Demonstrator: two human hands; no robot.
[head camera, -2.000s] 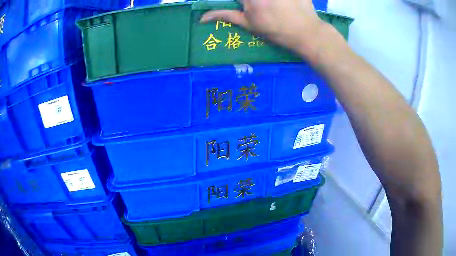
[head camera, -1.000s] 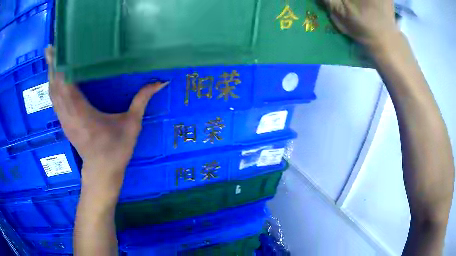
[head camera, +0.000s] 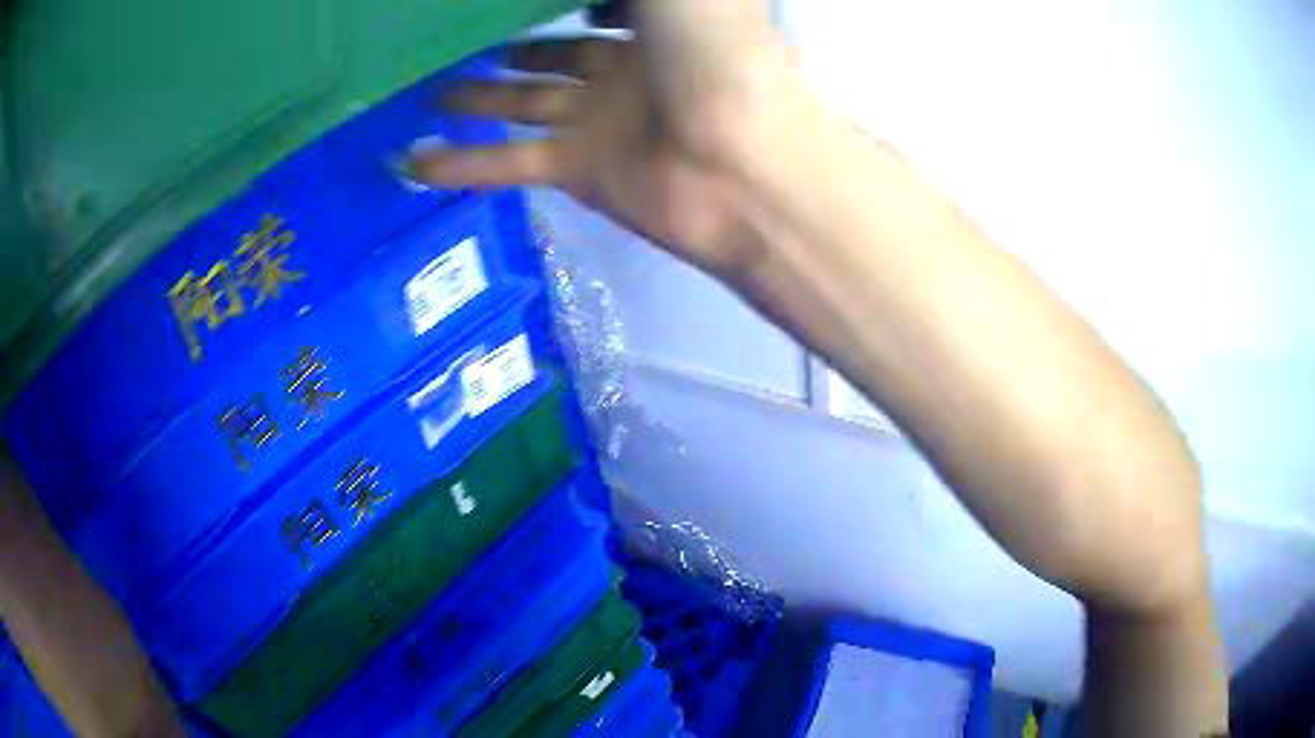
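A green crate (head camera: 188, 116) fills the upper left, close to the camera, tilted and cut off by the edge. It overlaps the top of a stack of blue crates (head camera: 123, 368) with gold characters and a green crate layer (head camera: 368, 598). My right hand (head camera: 620, 152) is blurred, fingers apart and pointing left, in front of the top blue crate's right end, below the green crate's edge. I see nothing in it. Of my left arm only the forearm shows at the lower left; the left hand is out of the picture.
Clear wrap (head camera: 599, 346) hangs along the stack's right side. A blue lattice (head camera: 700, 634) lies low beside the stack. A blue-rimmed crate with a pale inside (head camera: 894, 692) is at the bottom right. A white wall (head camera: 721, 325) stands behind.
The green crate has moved left and tilted in view. My right hand has come off its front face. My left hand has left the picture. The view has turned right, showing the lattice and blue-rimmed crate.
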